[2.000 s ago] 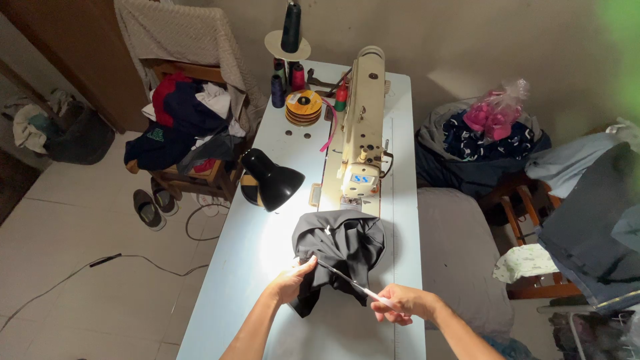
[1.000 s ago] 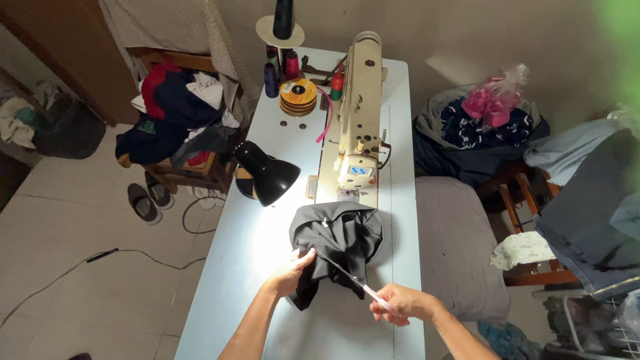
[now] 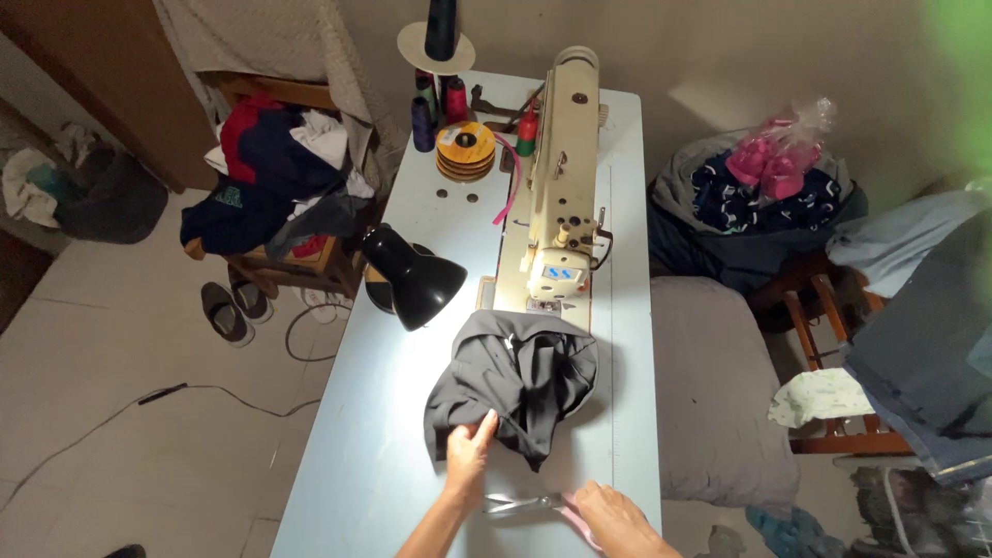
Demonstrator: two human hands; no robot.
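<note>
A bunched dark grey cloth garment (image 3: 527,364) lies on the pale sewing table in front of the needle area of an industrial sewing machine (image 3: 570,178). My left hand (image 3: 467,457) pinches the lower left part of the cloth between thumb and fingers. Near the table's front, my right hand (image 3: 608,511) grips the pink handles of a pair of scissors (image 3: 527,504). Their metal blades point left, slightly parted, below the cloth and apart from it, with the tips close to my left wrist.
A black lamp (image 3: 415,279) shines on the table (image 3: 364,411) left of the machine. Behind it stand stacked yellow spools (image 3: 465,151) and thread cones (image 3: 456,101). A chair with piled clothes (image 3: 271,170) is at left; a cushioned seat (image 3: 713,387) adjoins the right side.
My right hand has drawn the scissors back from the cloth toward the table's front, and the blades now point left. My left hand still holds the cloth.
</note>
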